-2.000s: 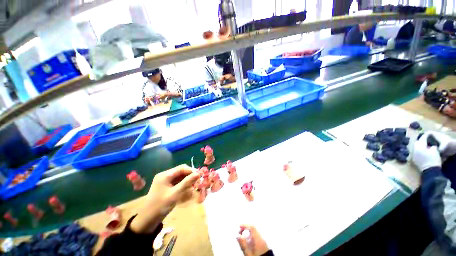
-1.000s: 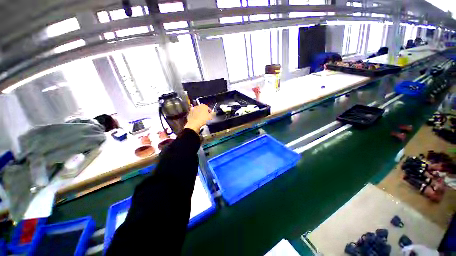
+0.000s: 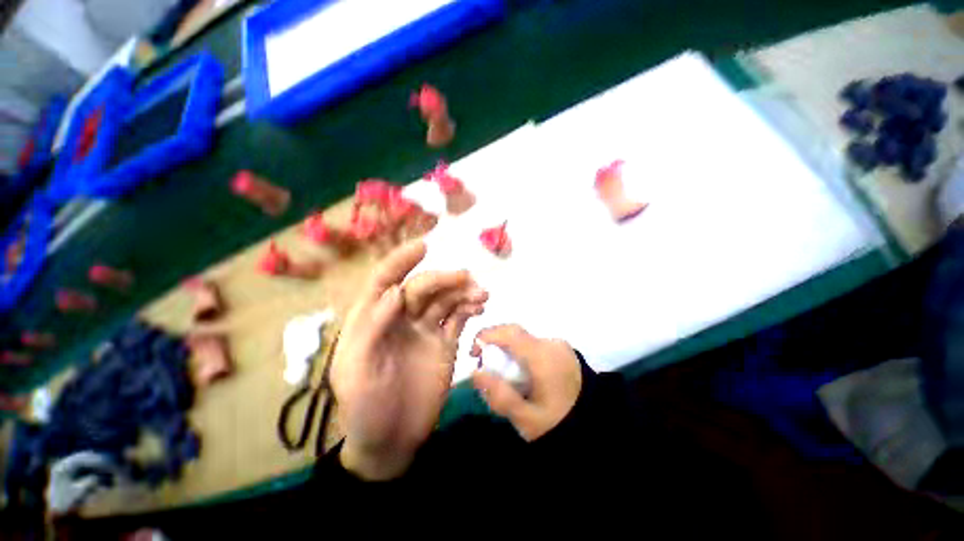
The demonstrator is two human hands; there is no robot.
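My left hand point(image 3: 396, 365) is palm up over the near edge of the white paper sheet point(image 3: 719, 159), fingers spread and slightly curled, with nothing visible in it. My right hand point(image 3: 541, 380) is closed around a white glue bottle point(image 3: 505, 366), just right of my left fingertips; its spout cannot be made out. Figurine bodies with pink-red tops stand in a cluster point(image 3: 383, 209) at the paper's left edge. A single top piece point(image 3: 495, 239) is above my hands, and a body point(image 3: 617, 192) is farther right on the paper. The frame is blurred.
Scissors point(image 3: 307, 412) and a white tissue point(image 3: 303, 343) lie on the cardboard mat point(image 3: 248, 396), left of my hands. Navy parts point(image 3: 116, 396) are heaped far left, others point(image 3: 896, 122) far right. The green conveyor point(image 3: 328, 137) carries bodies; blue trays point(image 3: 259, 74) are beyond.
The view has swung down from the far shelf to the bench. My left arm has come back from the shelf's black tray to the paper. My right hand and the bottle are in view again.
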